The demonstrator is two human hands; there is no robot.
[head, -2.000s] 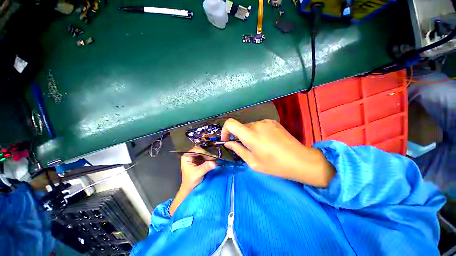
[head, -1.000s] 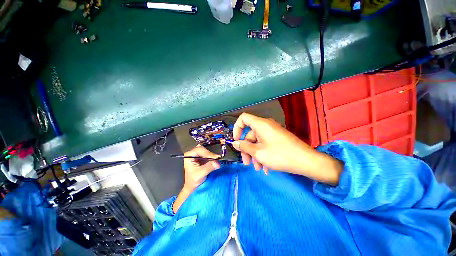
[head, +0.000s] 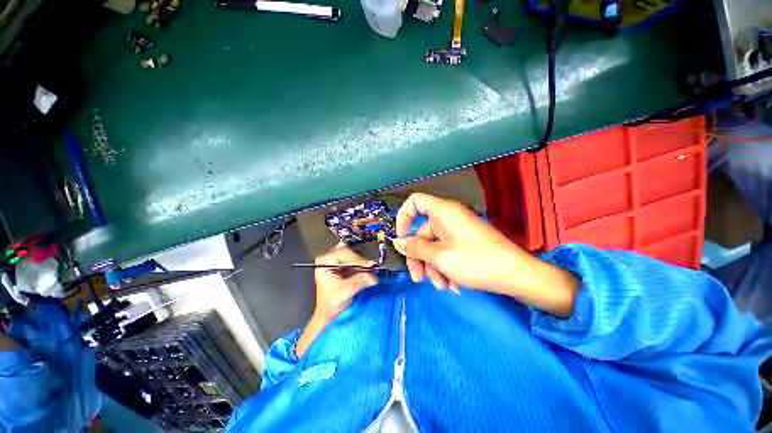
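An opened phone with a densely speckled board (head: 360, 220) is in front of my lap, just below the mat's front edge. My left hand (head: 339, 283) holds the phone from the near left side; a thin dark edge or strip (head: 317, 265) sticks out to the left of its fingers. My right hand (head: 440, 245) is at the phone's right side, thumb and index finger pinched at a small part or tool tip by a yellow-orange spot on the board. What exactly the fingertips pinch is too small to tell.
The green mat (head: 279, 93) holds a white pen (head: 279, 9), a translucent bottle (head: 383, 15), a flex cable (head: 458, 25) and a blue pen (head: 85, 178). A red crate (head: 626, 199) stands right, with a black cable near it. Black trays (head: 182, 364) and another person's blue sleeve (head: 46, 364) are left.
Two seconds ago my right fingers lay over the phone's right part; they have moved slightly right, uncovering more of the board. The view has shifted a little.
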